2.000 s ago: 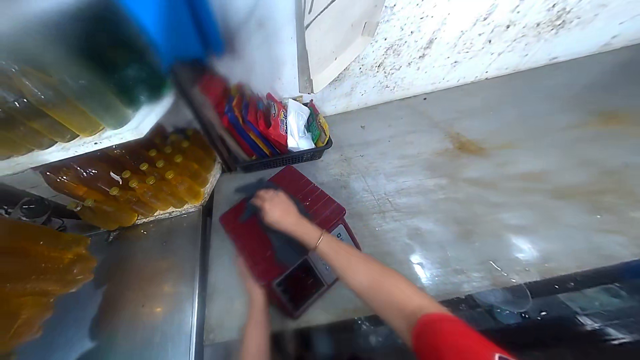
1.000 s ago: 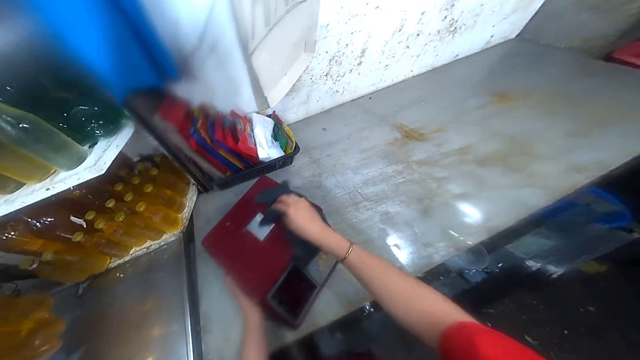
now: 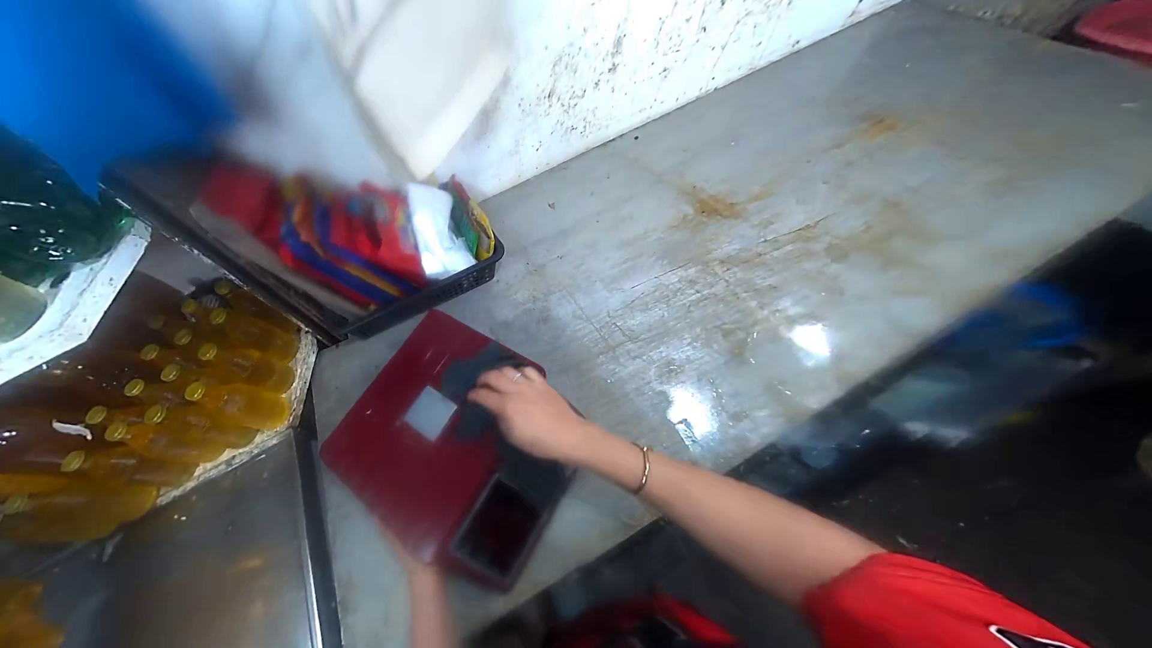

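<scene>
A red countertop weighing scale (image 3: 387,450) with a dark display sits tilted on the grey counter (image 3: 630,297). A pale square patch (image 3: 430,413) shows on its flat top. My right hand (image 3: 531,414), with a ring and a bracelet at the wrist, is closed on a dark grey cloth (image 3: 477,378) that lies over the scale's right side and hangs toward the display. My left hand (image 3: 414,549) is at the scale's lower left edge, blurred and partly hidden by it, so its fingers cannot be made out.
Behind the scale, a black plastic basket (image 3: 432,292) holds colourful packets against the wall. Yellow-capped bottles (image 3: 207,378) of amber liquid lie stacked on a shelf at left, above a metal surface (image 3: 207,558). The counter's front edge runs diagonally at right, with a blue item (image 3: 1026,315) below.
The cloth and my right hand have shifted on the scale's top, and the pale patch, not seen two seconds ago, now shows fully. The view has swung somewhat to the right.
</scene>
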